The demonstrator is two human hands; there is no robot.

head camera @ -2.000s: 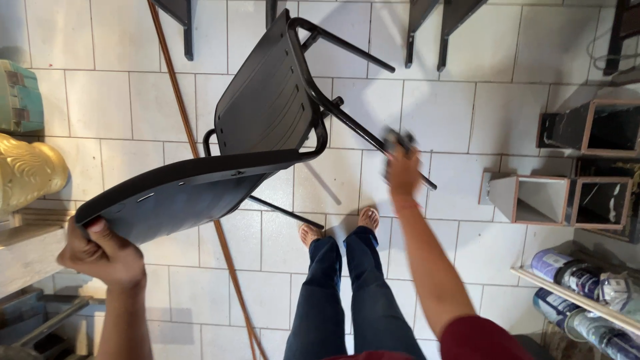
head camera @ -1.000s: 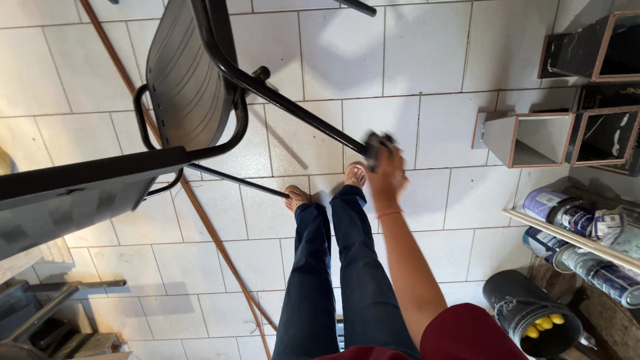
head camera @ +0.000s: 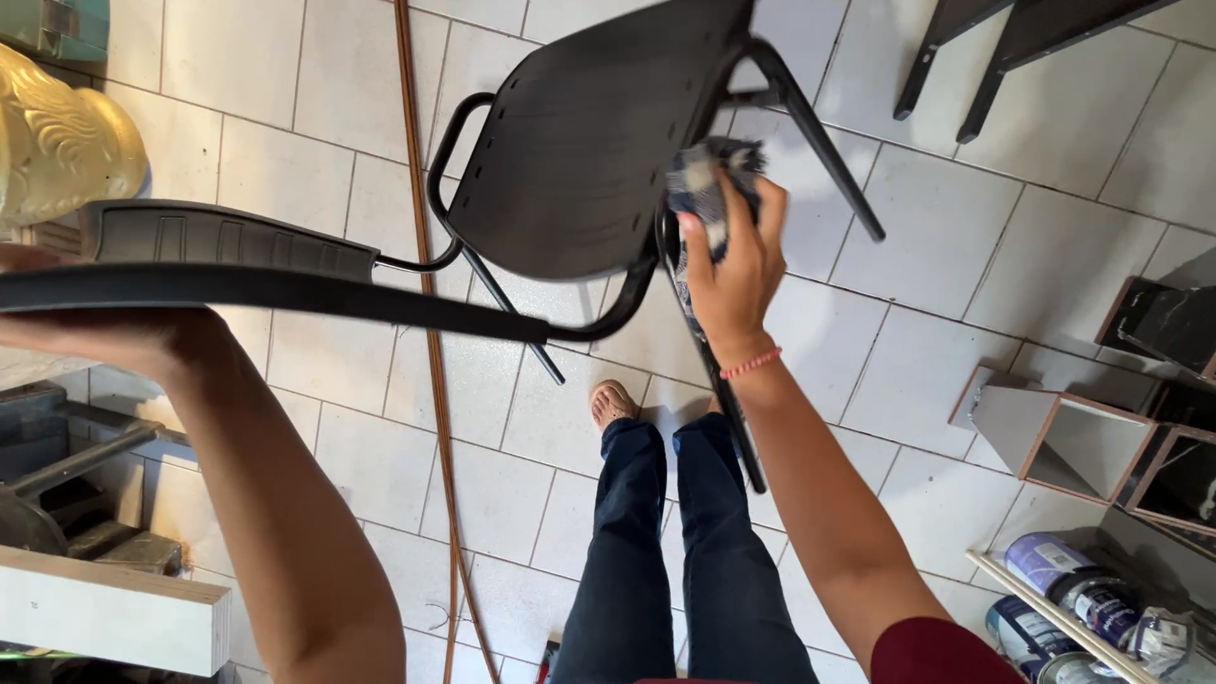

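Observation:
A black chair with a plastic seat (head camera: 575, 142) and tubular metal legs is tilted in front of me. Its backrest (head camera: 237, 290) reaches to the left edge of the view. My left hand (head camera: 104, 337) is at the backrest there, palm against its underside, fingers mostly hidden behind it or out of view. In my right hand (head camera: 736, 252) is a crumpled checked cloth (head camera: 703, 185), pressed at the seat's right edge, near the top of a leg. Part of the cloth hangs down along that leg.
Long thin brown strips (head camera: 432, 380) lie on the tiled floor. At right stand box-like pieces (head camera: 1088, 446), paint cans (head camera: 1045, 560) and a pale rod (head camera: 1064, 613). A gold ornate object (head camera: 66, 142) is at upper left, a white board (head camera: 114, 608) at lower left, dark legs (head camera: 1007, 71) at upper right.
My right hand with the cloth has moved from the lower part of a chair leg up to the seat's edge. My left hand, out of view one second ago, shows again at the backrest.

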